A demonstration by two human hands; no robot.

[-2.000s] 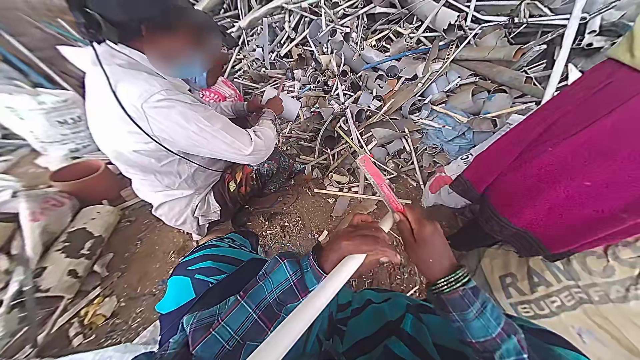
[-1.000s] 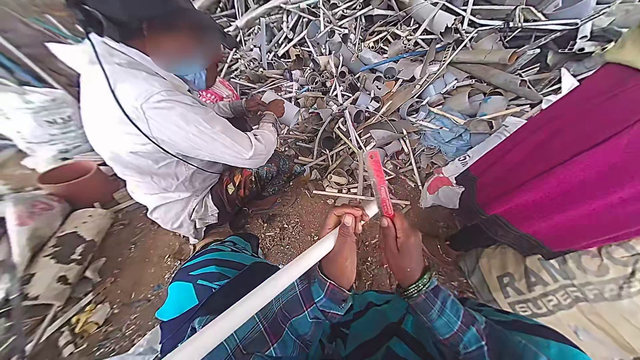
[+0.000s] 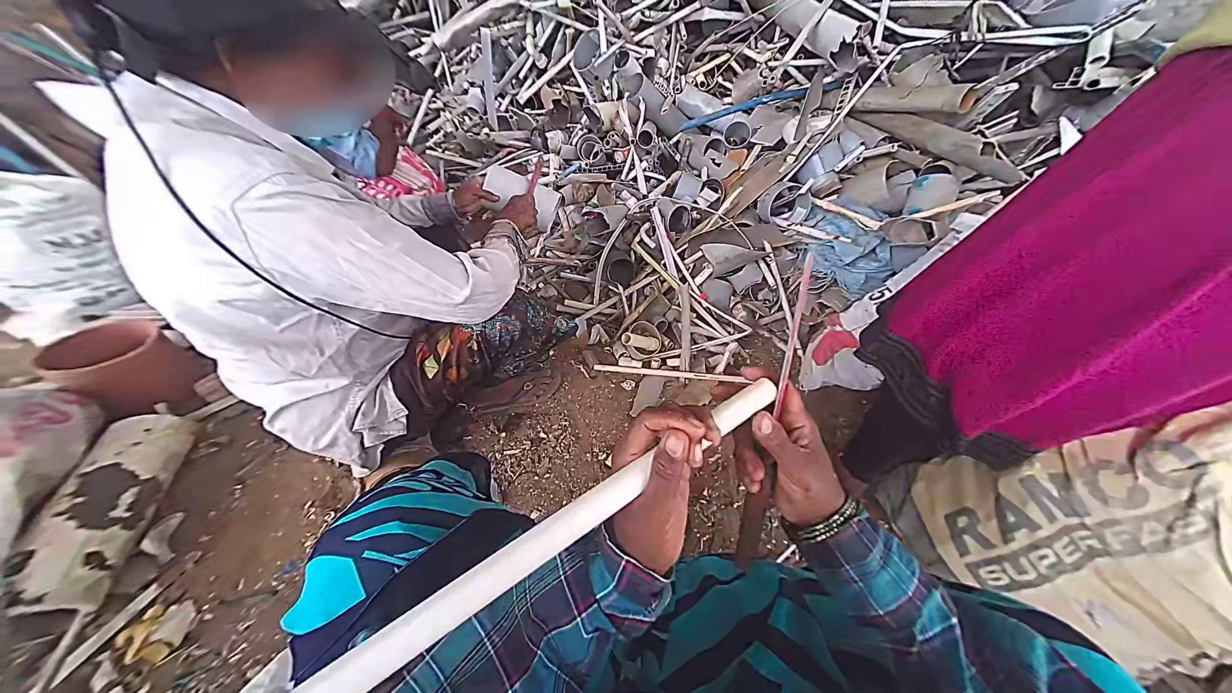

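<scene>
A long white plastic pipe [image 3: 539, 544] runs from the bottom left up toward the middle, and my left hand [image 3: 664, 486] is closed around it just below its upper end. Beside that end, my right hand [image 3: 794, 457] pinches a thin, flat reddish strip-like tool [image 3: 797, 322], turned edge-on and pointing up; its kind cannot be told. Bangles circle my right wrist. My fingers partly hide the tool's lower part.
A heap of scrap plastic pipes [image 3: 664, 183] spreads ahead. At left a person in a white shirt [image 3: 289, 221] holds a pale piece [image 3: 541, 199], near a brown pot [image 3: 120, 361]. Magenta cloth [image 3: 1068, 260] and a printed sack [image 3: 1088, 539] lie at right.
The reddish tool showed its broad face a second ago and now stands edge-on. Between the two earlier frames, my left hand moved from lying over the pipe to a grip with the thumb up.
</scene>
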